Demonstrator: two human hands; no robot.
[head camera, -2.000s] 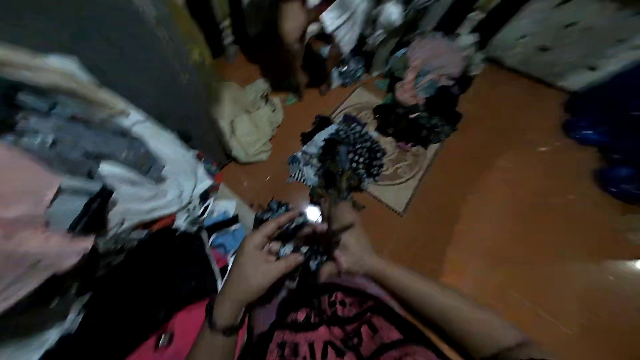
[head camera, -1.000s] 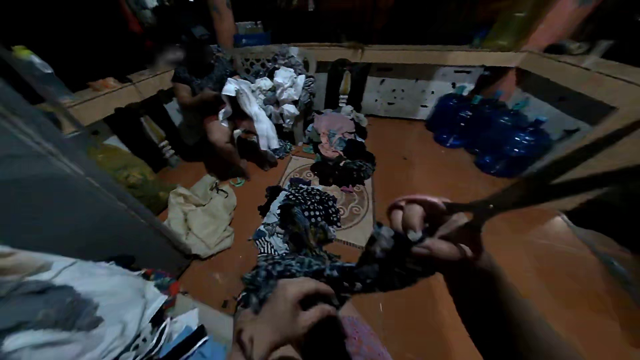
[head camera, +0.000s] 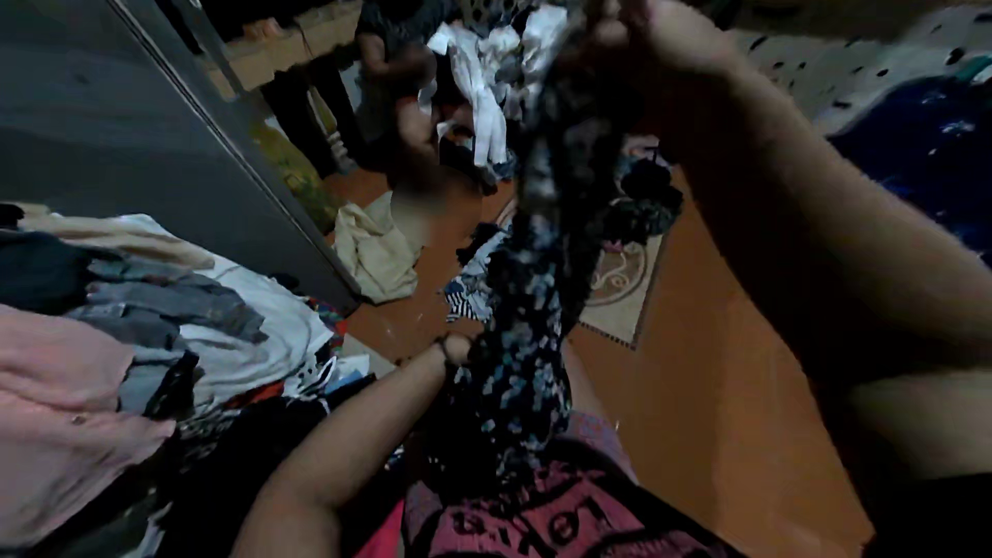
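A black patterned cloth (head camera: 527, 333) hangs stretched from the top of the view down to my lap. My right hand (head camera: 628, 31), raised at the top edge and blurred, grips its upper end. Part of that hand is cut off, and no scissors can be made out there. My left hand (head camera: 459, 349) is at the cloth's left side, lower down, its fingers mostly hidden behind the fabric. Beyond the cloth, a striped and dark pile of clothes (head camera: 469, 294) lies on the floor.
Clothes (head camera: 209, 310) are heaped at the left beside a grey panel (head camera: 155, 155). A cream cloth (head camera: 378, 248) lies on the tiled floor. A patterned mat (head camera: 620, 302) is beyond my knees. Another person (head camera: 411, 70) sits by white garments (head camera: 484, 93). Blue containers (head camera: 922, 155) stand at the right.
My right hand has risen to the top of the view, drawing the patterned cloth up lengthwise. A second ago scissors showed in that hand. The view has tilted down.
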